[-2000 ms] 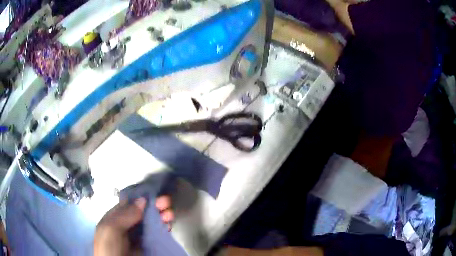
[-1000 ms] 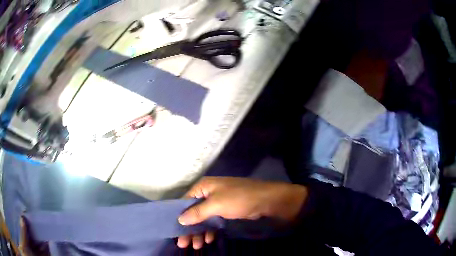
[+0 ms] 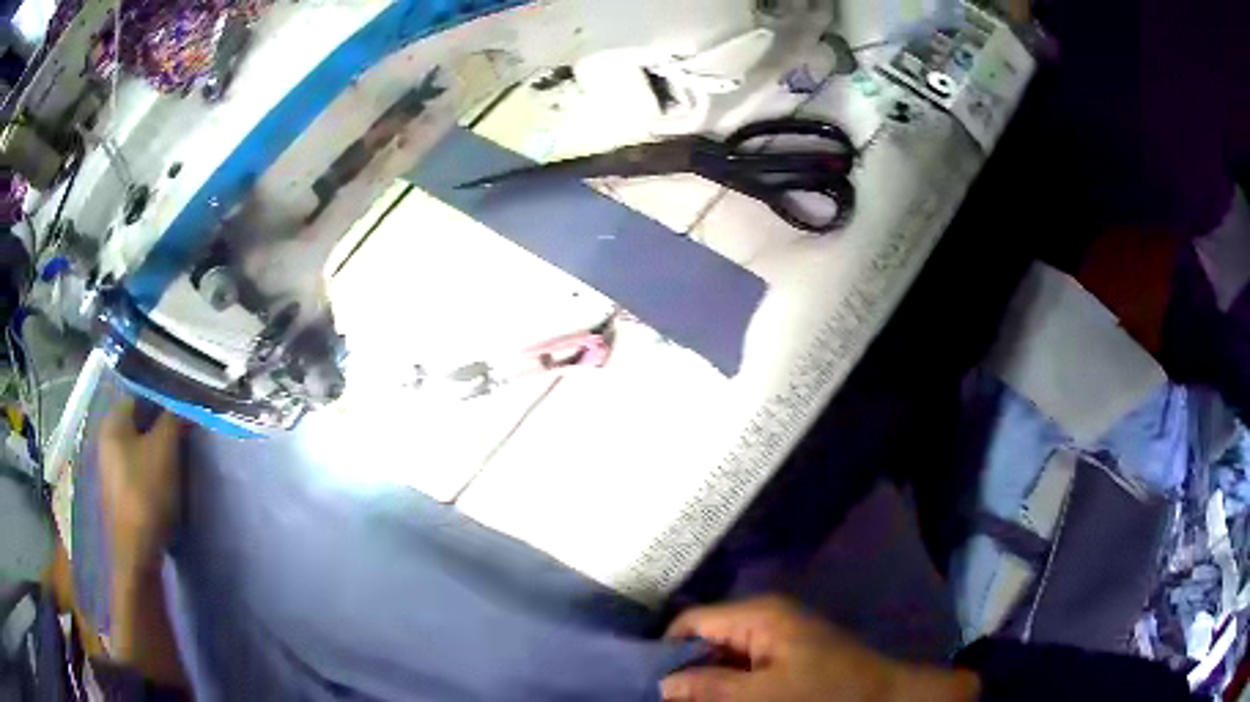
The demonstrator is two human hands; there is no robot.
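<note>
A large blue-grey garment panel [image 3: 411, 576] lies over the machine bed's near edge and hangs down in front. My right hand [image 3: 768, 651] pinches its right edge between thumb and fingers at the bottom. My left hand [image 3: 137, 480] is at the panel's left side, near the machine's left end; its fingertips are dark and partly hidden, so its hold is unclear. The needle area [image 3: 295, 377] is beside a bright lamp spot at the panel's upper edge.
Black fabric shears [image 3: 781, 167] lie across a blue-grey cloth strip [image 3: 644, 268]. Pink-handled thread snips [image 3: 583, 350] lie nearer. The white machine arm with blue stripe [image 3: 261, 144] stands at upper left. A measuring scale [image 3: 768, 480] edges the table. Cut pieces [image 3: 1083, 329] are piled at right.
The hands have spread the panel below the needle area, where a folded edge was held before. My right hand is lower and further right in the picture. The view has shifted, showing more of the machine.
</note>
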